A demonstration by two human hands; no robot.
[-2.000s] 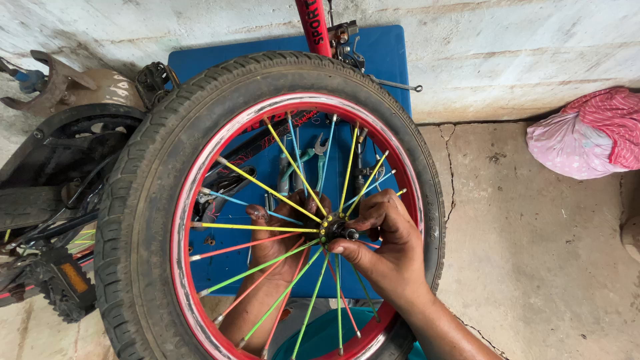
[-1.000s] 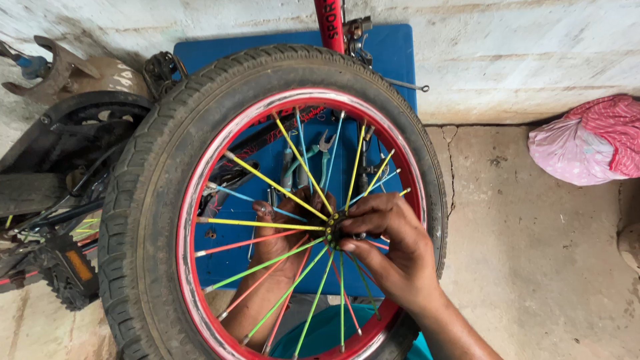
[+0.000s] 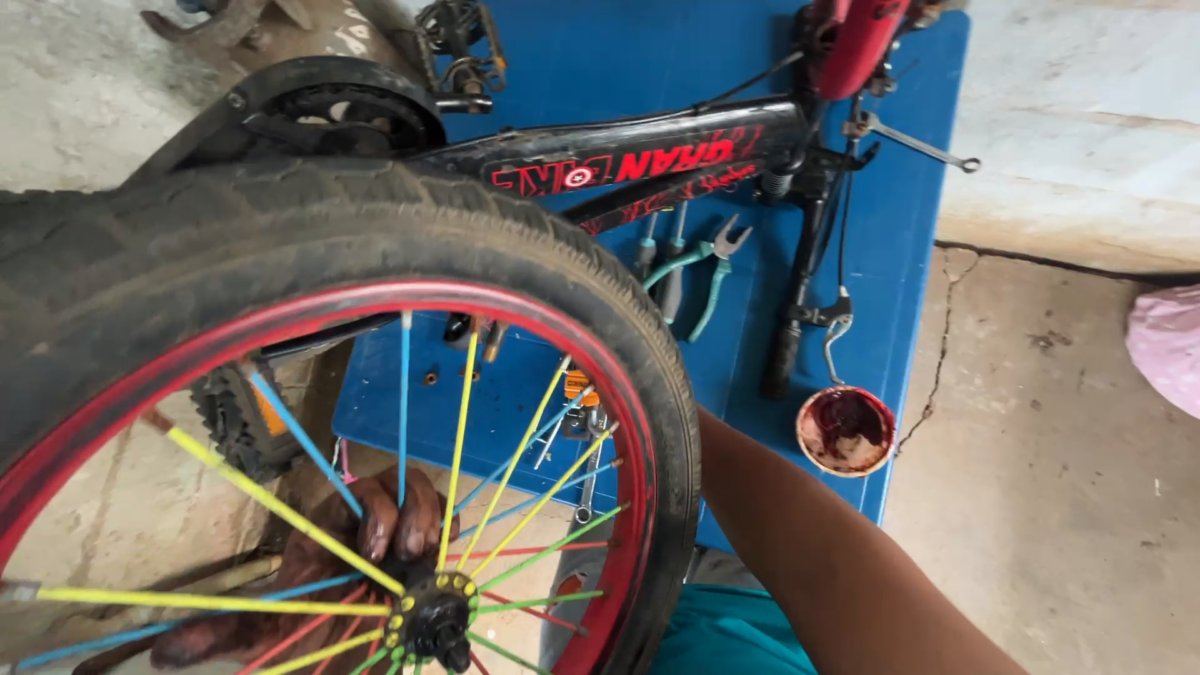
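The bicycle wheel (image 3: 581, 281), with a black tyre, red rim and coloured spokes, fills the lower left of the head view. Behind the spokes is my left hand (image 3: 398, 525), its greasy fingers curled against the back of the wheel beside the black hub (image 3: 436, 614). An axle end sticks out of the hub. My right forearm reaches from the lower right to the tyre's right edge; the hand itself is hidden behind the tyre. Beyond the wheel, the black bicycle frame (image 3: 647, 150) lies on a blue table (image 3: 600, 47).
Green-handled pliers (image 3: 717, 258) and screwdrivers lie under the frame. A tub of dark red grease (image 3: 847, 431) stands at the table's right edge, near a brake lever (image 3: 832, 323). A spanner (image 3: 923, 145) juts past that edge. Pink cloth (image 3: 1167, 342) lies on the floor at right.
The wheel has shifted left and down, uncovering the frame and the grease tub. My right hand has left the hub and gone behind the tyre. The view has also moved.
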